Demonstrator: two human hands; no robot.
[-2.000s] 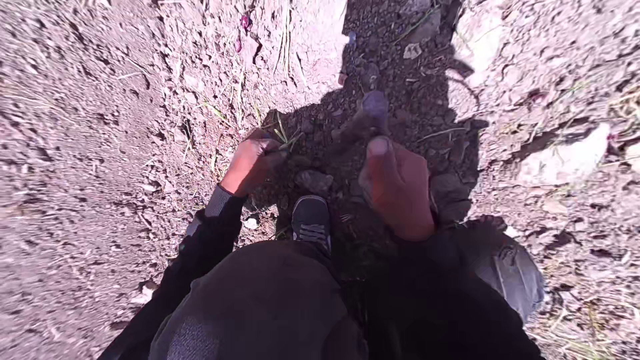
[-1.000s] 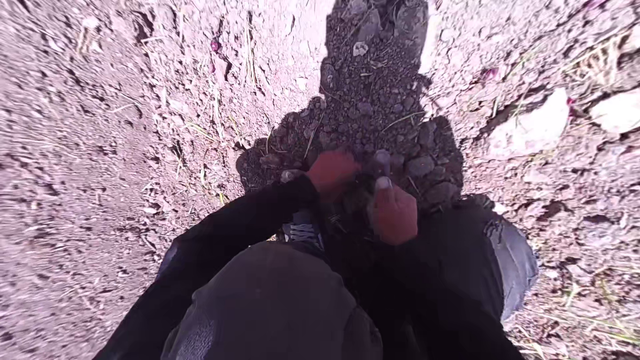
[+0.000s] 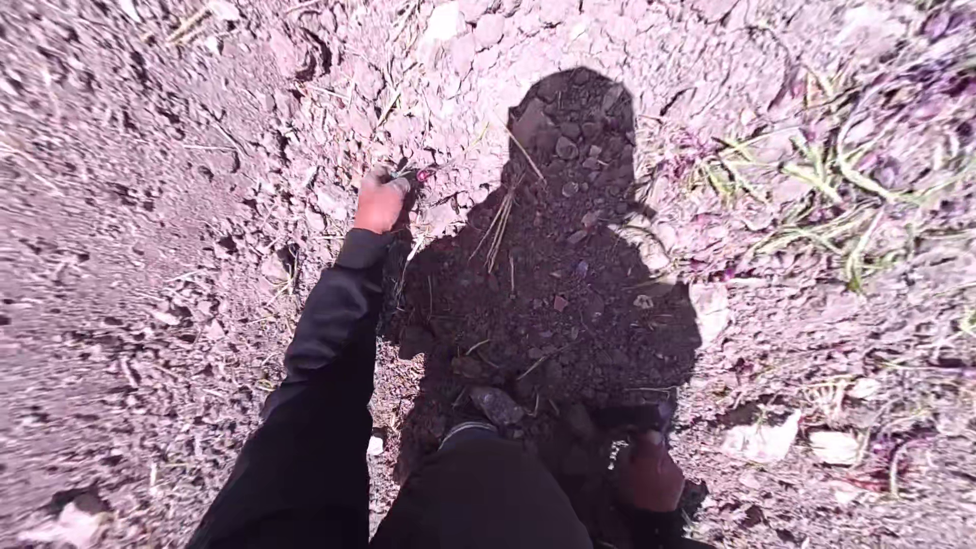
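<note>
My left hand (image 3: pixel 379 200) reaches out over sunlit soil, its fingertips closed at the dark green stalk of a small reddish-purple bulb (image 3: pixel 424 175), which looks like a red onion. The bulb shows just right of the fingers, close to the ground. Low on the right, in shade, my right hand (image 3: pixel 650 474) is closed around a dark hand tool (image 3: pixel 629 416). Its dark part points left above the fist; its exact shape is hard to make out.
Dry, cloddy soil surrounds both hands. A grey stone (image 3: pixel 496 405) lies in my shadow above my knee. Pale stones (image 3: pixel 762 440) lie at the lower right. Green leaves with purple bulbs (image 3: pixel 862 179) are spread at the upper right. Dry stalks (image 3: pixel 499 229) lie ahead.
My left hand has gone from beside my right hand, forward and left to the bulb. The right hand is now low on the right. The view has shifted forward.
</note>
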